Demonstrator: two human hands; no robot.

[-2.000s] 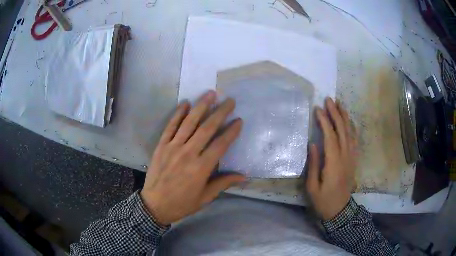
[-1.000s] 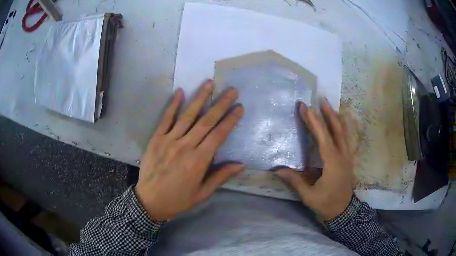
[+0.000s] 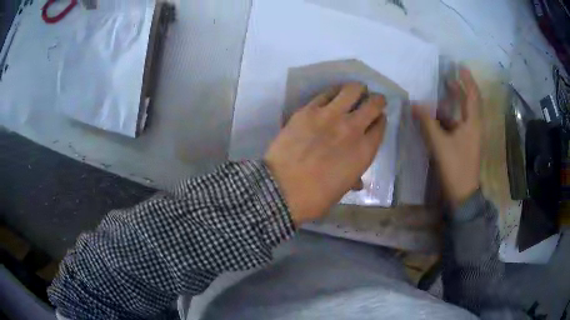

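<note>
The shiny grey template (image 3: pixel 379 181) lies on the beige-grey pocket piece (image 3: pixel 303 81), whose pointed end faces away from me. Both lie on the white sheet (image 3: pixel 269 44), on the pressing table. My left hand (image 3: pixel 328 147) lies over the template with its fingers bent, covering much of it; its fingertips rest around the upper middle. My right hand (image 3: pixel 459 134) is blurred, off the right edge of the white sheet, with thumb and fingers apart and nothing seen in it.
The finished pile (image 3: pixel 106 69) stands at the left, with red-handled scissors (image 3: pixel 59 9) above it, cut off by the frame. The iron (image 3: pixel 517 147) stands on its dark rest (image 3: pixel 539 215) at the right. A dark cord (image 3: pixel 560 87) shows at the right edge.
My left hand has moved right from the template's left edge onto its middle, with fingers now bent. My right hand has left the template's right side and moved right and up.
</note>
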